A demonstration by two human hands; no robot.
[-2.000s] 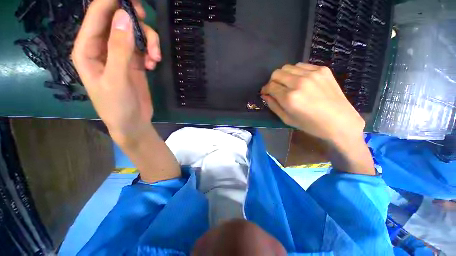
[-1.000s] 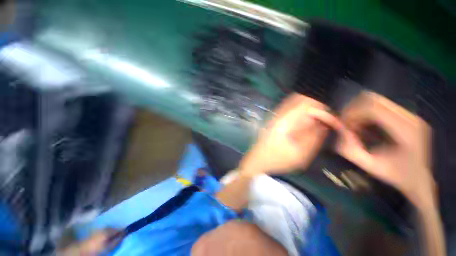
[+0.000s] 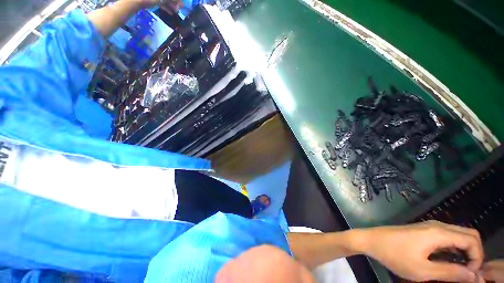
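My left hand is at the lower right, over the edge of the black parts tray. Its fingers are curled and meet near the tips; whether a small part is between them cannot be seen. Only fingertips of my right hand show at the right rim, against the left fingertips; the rest is cut off. A loose heap of small black moulded parts lies on the green bench, left of the tray. Rows of parts show in the tray.
A stack of shiny black trays with white edges stands beside the bench at the left, with a crinkled clear bag on top. A person in a blue smock is close at the left. A brown box is below.
The view has swung left, so the tray and both hands now sit at the lower right. The neighbouring person and stacked trays have come into view. My hands have come together since the oldest frame.
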